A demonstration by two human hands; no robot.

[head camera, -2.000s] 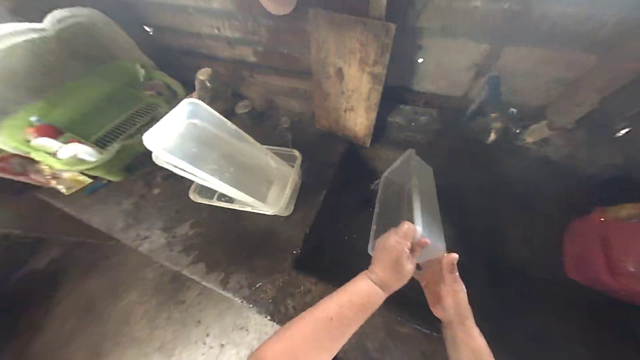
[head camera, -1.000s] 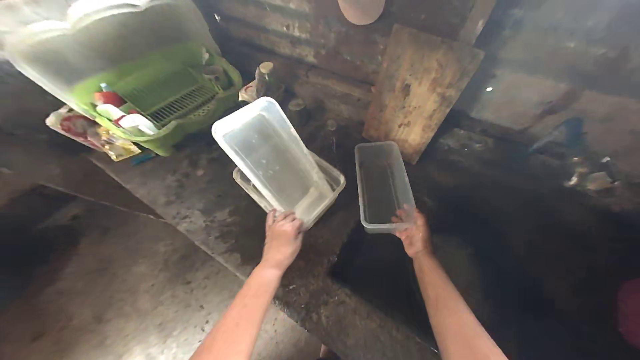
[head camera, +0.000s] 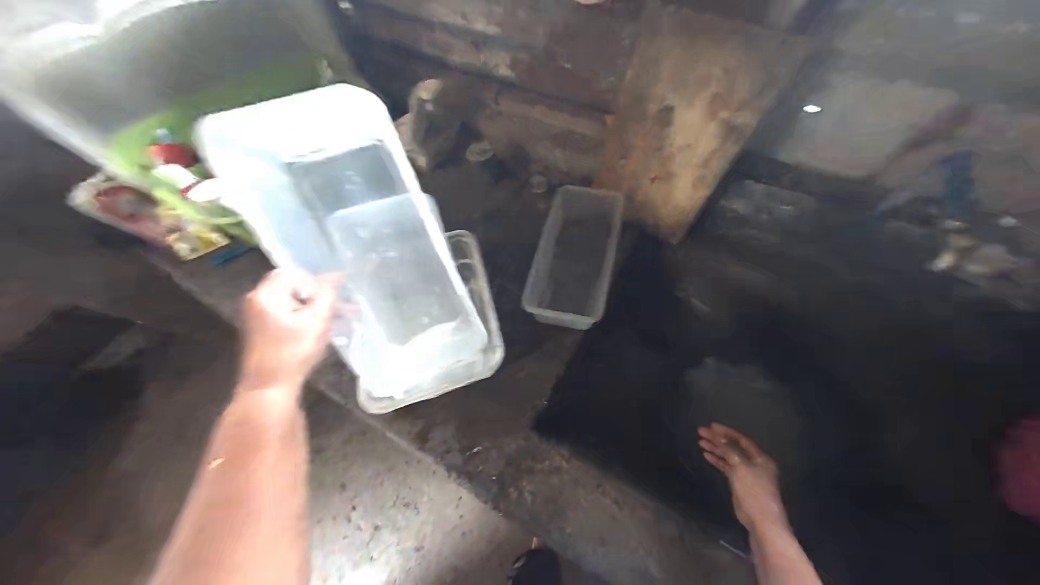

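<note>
My left hand [head camera: 288,325] grips the long side of a translucent plastic container [head camera: 398,268], held tilted at centre-left. Under it, another clear container [head camera: 490,325] rests on the dark counter, mostly hidden. A smaller rectangular container [head camera: 573,256] stands on the counter to the right of these, touched by neither hand. My right hand [head camera: 741,467] is at the lower right above the dark basin area, fingers apart, holding nothing.
A green dish rack [head camera: 138,146] with a raised translucent cover and red and white items stands at the upper left. A wooden board [head camera: 691,114] leans on the back wall. A pink object [head camera: 1020,467] shows at the right edge. The counter's front edge runs diagonally below.
My left hand has lifted the tilted container from the one beneath it. My right hand has let go of the smaller container and moved down and to the right.
</note>
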